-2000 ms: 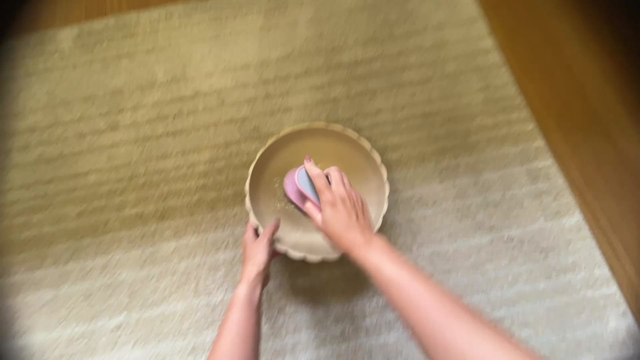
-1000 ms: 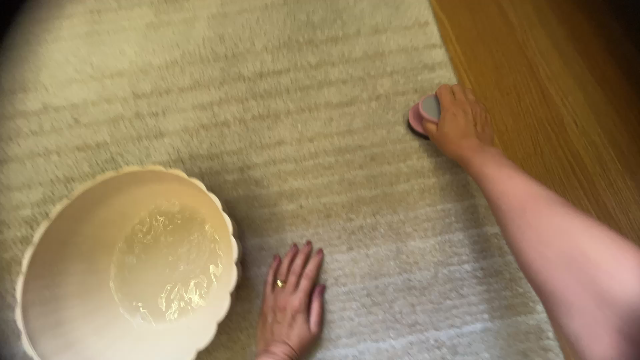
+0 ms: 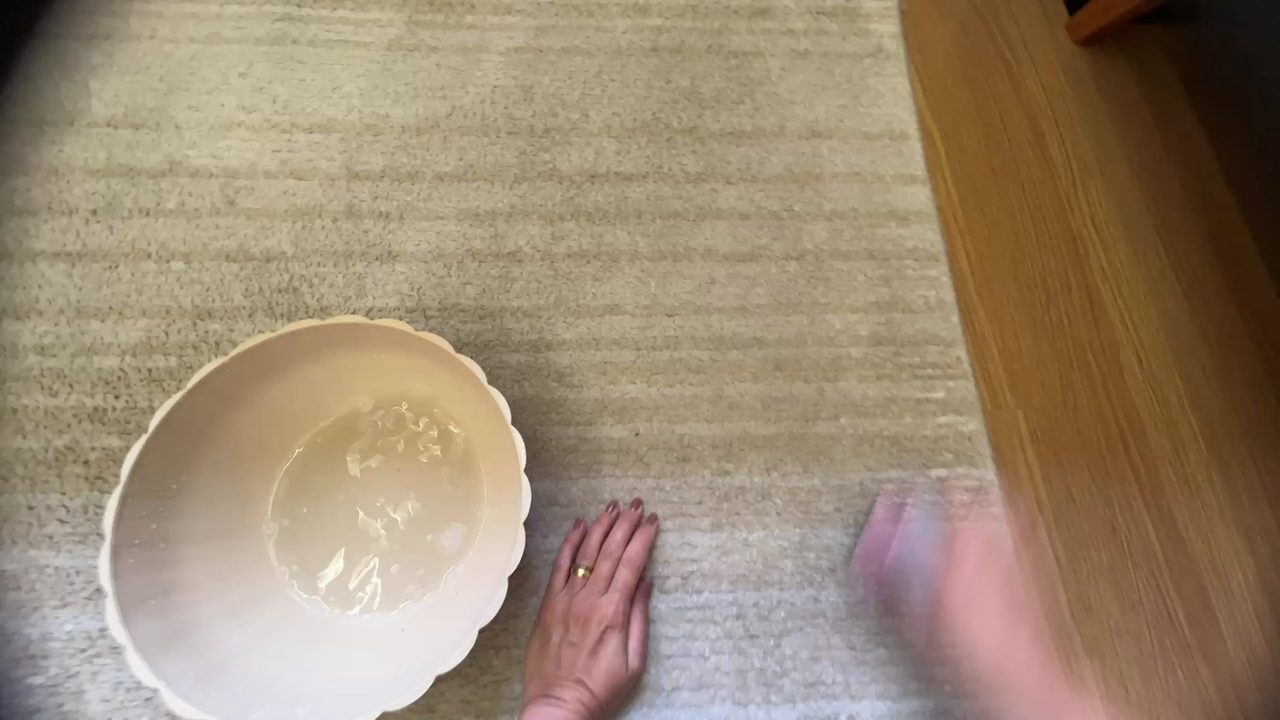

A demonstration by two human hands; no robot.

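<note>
My left hand (image 3: 598,610) rests palm down on the beige rug (image 3: 640,250), fingers a little apart, a gold ring on one finger. Just left of it stands a pale basin with a scalloped rim (image 3: 190,600), with shallow water (image 3: 385,510) at its bottom. At the lower right, strongly blurred, my right hand (image 3: 985,580) holds a pink and grey scrub brush (image 3: 895,545) over the rug near its right edge. The underside of the brush is hidden, and whether it touches the pile cannot be told.
Wooden floor (image 3: 1090,300) runs along the right edge of the rug. An orange-brown wooden furniture leg (image 3: 1105,18) stands at the top right, beside a dark area.
My right hand and the brush were in the basin two seconds ago, then on the rug's right edge; now they are nearer me. My left hand has left the basin's rim for the rug.
</note>
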